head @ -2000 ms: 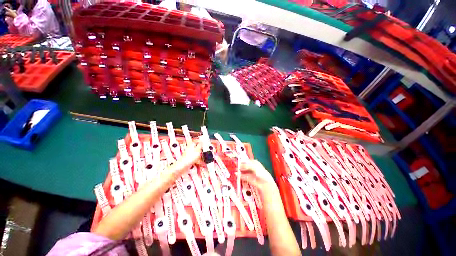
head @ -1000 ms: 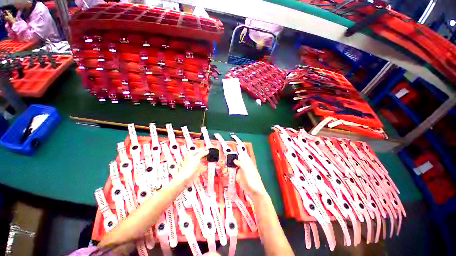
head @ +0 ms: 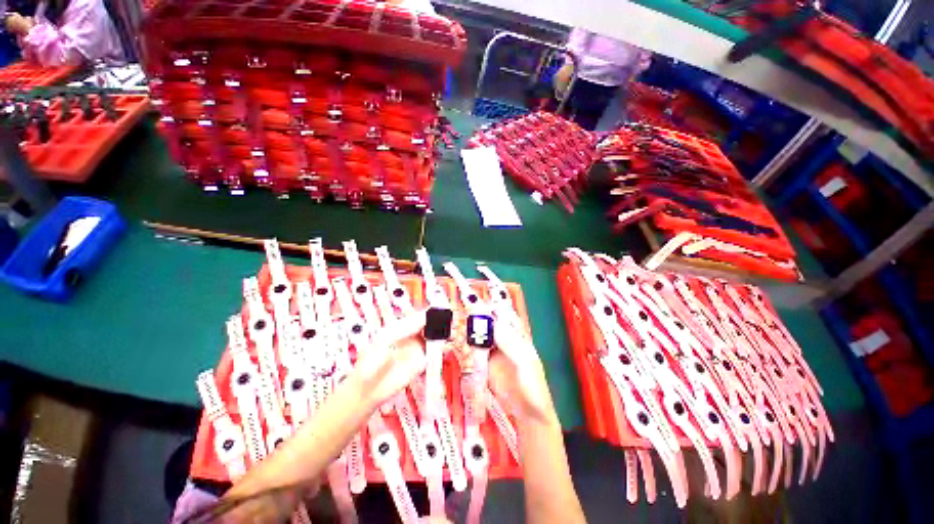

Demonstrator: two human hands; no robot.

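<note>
My left hand holds a smartwatch with a dark screen facing up and a pale strap hanging down. My right hand holds a second smartwatch beside it, its screen lit with white marks. Both watches are over the red watch tray, which holds rows of pale-strapped watches lying face down, round dark sensor windows showing. Straps hang over the tray's edges. My hands and forearms hide part of the tray's middle.
A second tray of pale-strapped watches lies at right. Behind stand stacked red trays, a paper sheet and a tray of dark-strapped watches. A blue bin is at left. People in pink are in the background.
Both hands have gone from the tray's upper middle to holding two watches side by side, screens up. The right watch's screen has lit up. The background person has shifted right.
</note>
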